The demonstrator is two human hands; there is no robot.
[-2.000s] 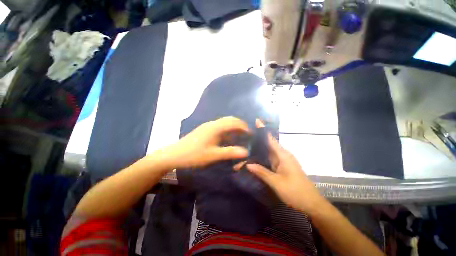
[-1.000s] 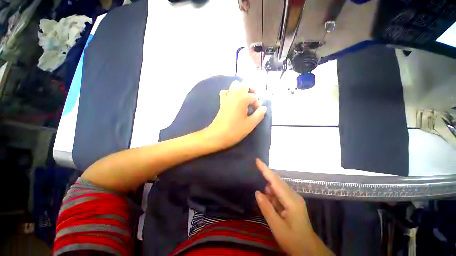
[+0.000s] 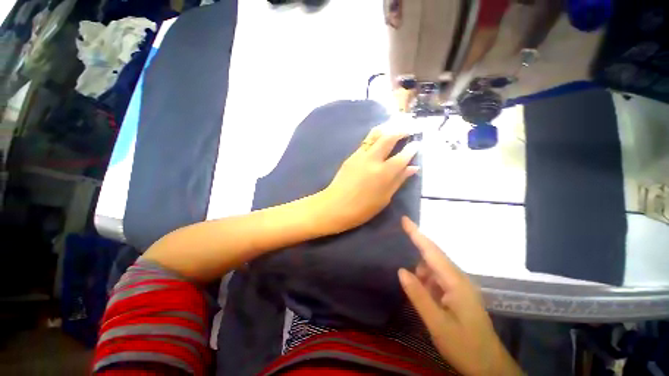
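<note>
The dark curved panel (image 3: 315,150) lies on the white machine table with its rounded top beside the presser foot (image 3: 424,110), under a bright light; its lower part hangs over the front edge into the lap. My left hand (image 3: 367,176) lies on the panel with its fingertips at the right edge, just in front of the foot, holding the cloth. The glare blurs the fingertips and hides the needle point. My right hand (image 3: 444,294) is nearer me at the panel's right edge, with index finger and thumb apart and their tips touching the cloth.
A long dark strip (image 3: 180,117) lies at the left and a shorter dark strip (image 3: 574,191) at the right. The machine head (image 3: 506,55) fills the upper right, with a blue knob (image 3: 482,136) below. A ruler-marked edge (image 3: 557,302) runs along the front. White scrap cloth (image 3: 110,55) lies far left.
Two seconds ago both hands worked together on a fold of the panel. My left hand has since moved forward to the foot; my right hand has moved back towards me. The view has shifted.
</note>
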